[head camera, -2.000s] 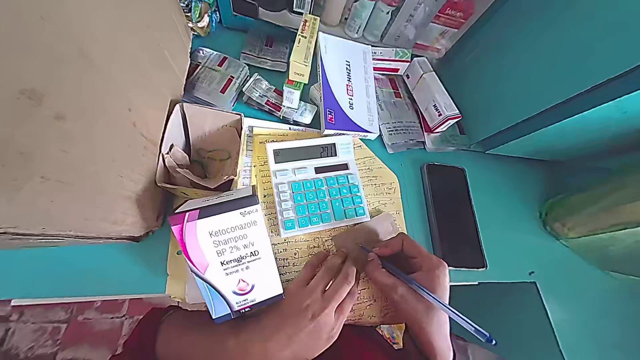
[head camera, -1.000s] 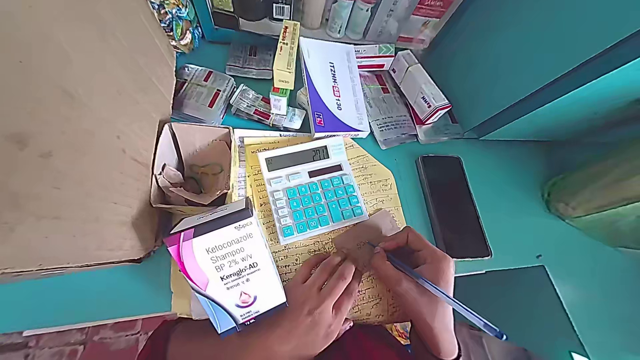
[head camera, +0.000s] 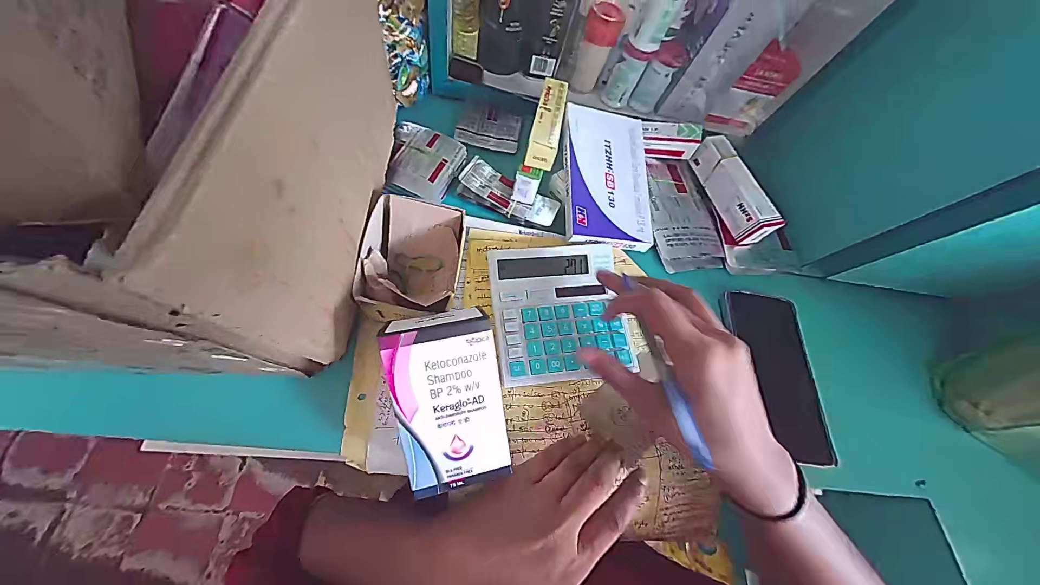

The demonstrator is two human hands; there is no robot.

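My right hand (head camera: pixel 691 366) reaches over the right side of a white calculator with teal keys (head camera: pixel 561 313), its fingers spread near the keys. A blue pen (head camera: pixel 684 414) is held in that hand, slanting down to the right. My left hand (head camera: pixel 544 512) lies flat, palm down, its fingertips at a small brown paper scrap (head camera: pixel 611 416). Both papers, the scrap and the yellow handwritten sheets (head camera: pixel 536 410), lie below the calculator. A shampoo carton (head camera: pixel 447 402) stands beside my left hand, left of the calculator.
An open small carton (head camera: pixel 410 252) holds paper and rubber bands. Behind are a white-and-purple medicine box (head camera: pixel 608 175), a narrow yellow box (head camera: pixel 547 123), blister strips (head camera: pixel 426 161) and a white-and-red box (head camera: pixel 738 191). A dark phone (head camera: pixel 778 374) lies at right; large cardboard boxes (head camera: pixel 268 187) rise at left.
My right hand has moved from the paper scrap up over the calculator, keeping the pen. The left hand stays by the scrap, its fingers now flatter.
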